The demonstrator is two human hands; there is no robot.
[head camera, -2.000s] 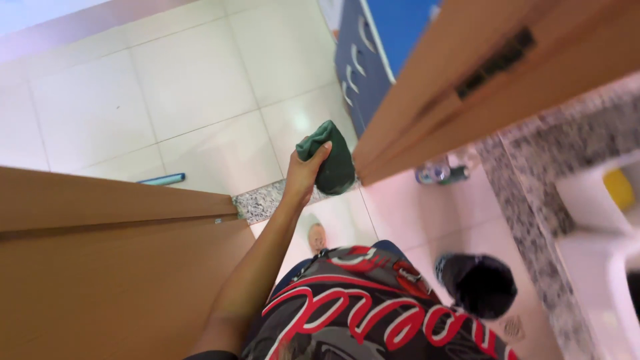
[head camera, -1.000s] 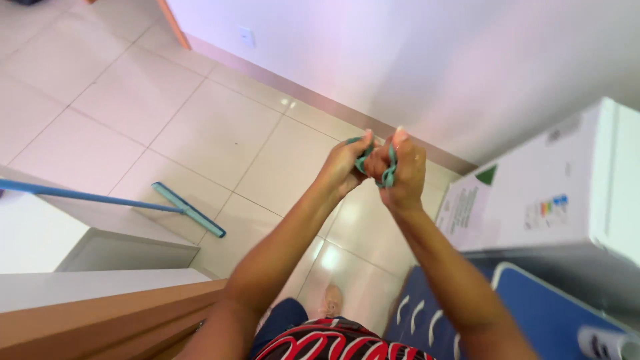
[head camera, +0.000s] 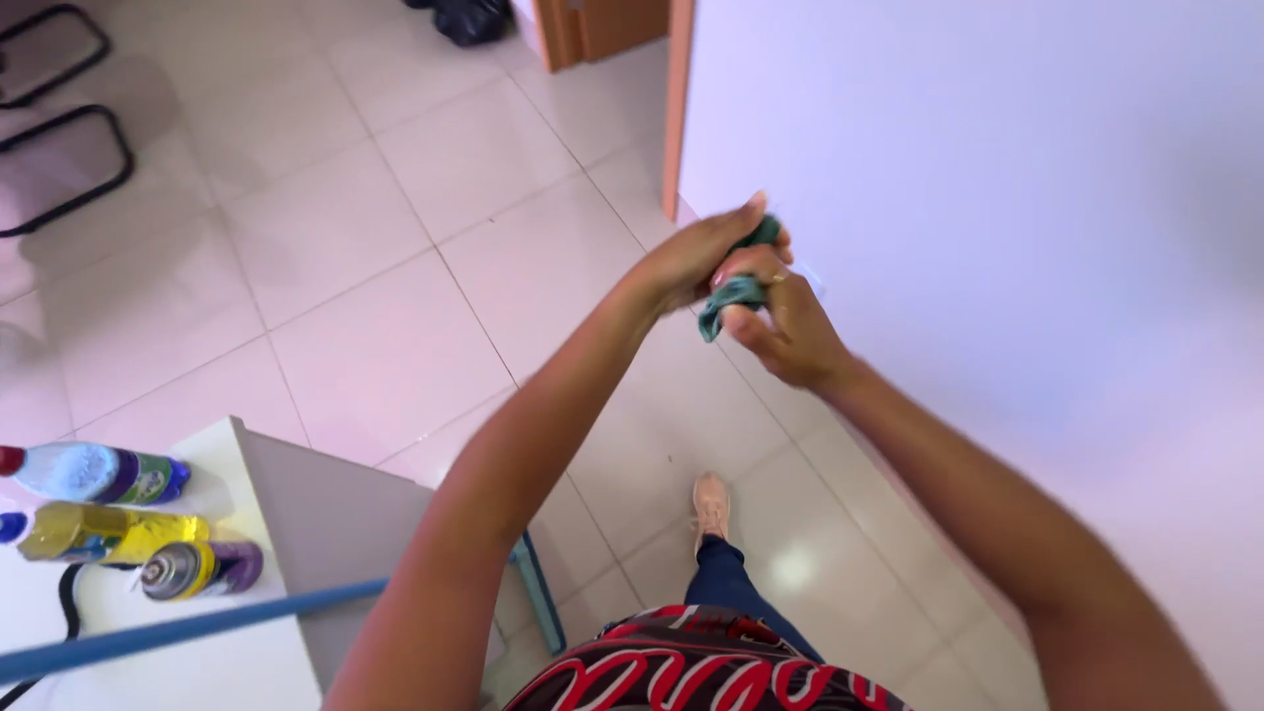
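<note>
A dark green cloth (head camera: 736,296) is bunched and twisted between my two hands, out in front of me above the tiled floor. My left hand (head camera: 706,252) grips its far end, part of which shows by the fingertips. Close against it, on the near right side, my right hand (head camera: 790,316) is closed around the cloth, and a loose end sticks out by the thumb. The fingers overlap, so the middle of the cloth is hidden.
On a white counter (head camera: 262,494) at lower left stand a blue bottle (head camera: 89,472), a yellow bottle (head camera: 118,533) and a spray can (head camera: 202,570). A blue-handled squeegee (head camera: 538,592) leans there. A white wall (head camera: 968,197) runs along the right. Black chair legs (head camera: 123,148) and a black bag (head camera: 472,20) lie beyond.
Two seconds ago only my left hand held the cloth, hanging in a doorway; now both hands grip it, twisted. The view has moved through the doorway into the room.
</note>
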